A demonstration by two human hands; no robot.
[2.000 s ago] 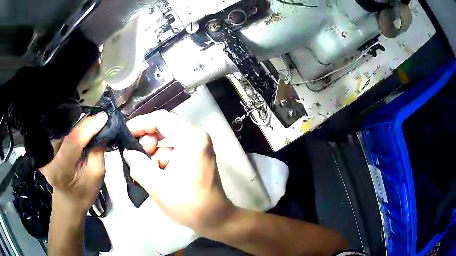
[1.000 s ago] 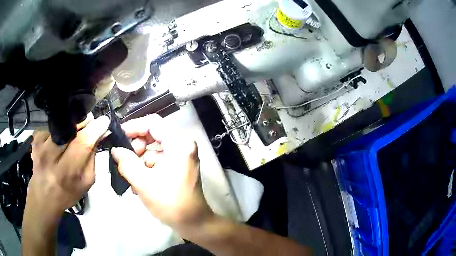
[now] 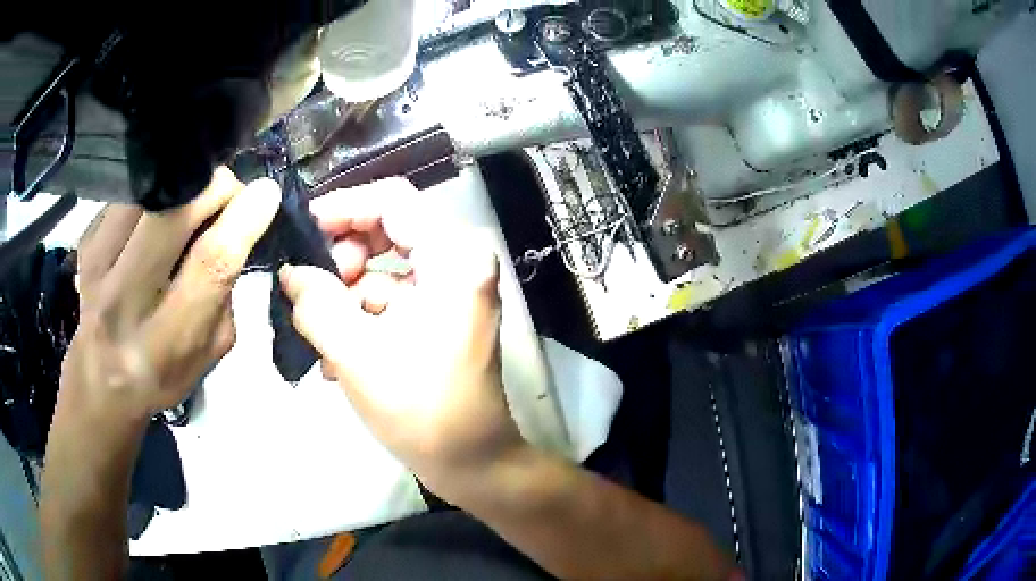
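A black fabric piece lies at the dark needle area of the sewing machine, with its lower end hanging below my fingers over the white table. My right hand pinches its right side between thumb and fingers. My left hand is at its left side, fingertips close to the needle area; the fingertips look pressed on the fabric. The presser foot and needle are hidden by my left hand and the dark machine head.
The cylinder arm bed and a dark oily linkage lie beyond my right hand. A black band bundle is at the far left. A blue crate stands at right. A tan round disc is beside the machine column.
The camera view has shifted. My left hand has moved from wrapping the fabric to lying flatter beside it, near the needle area. My right hand still pinches the fabric.
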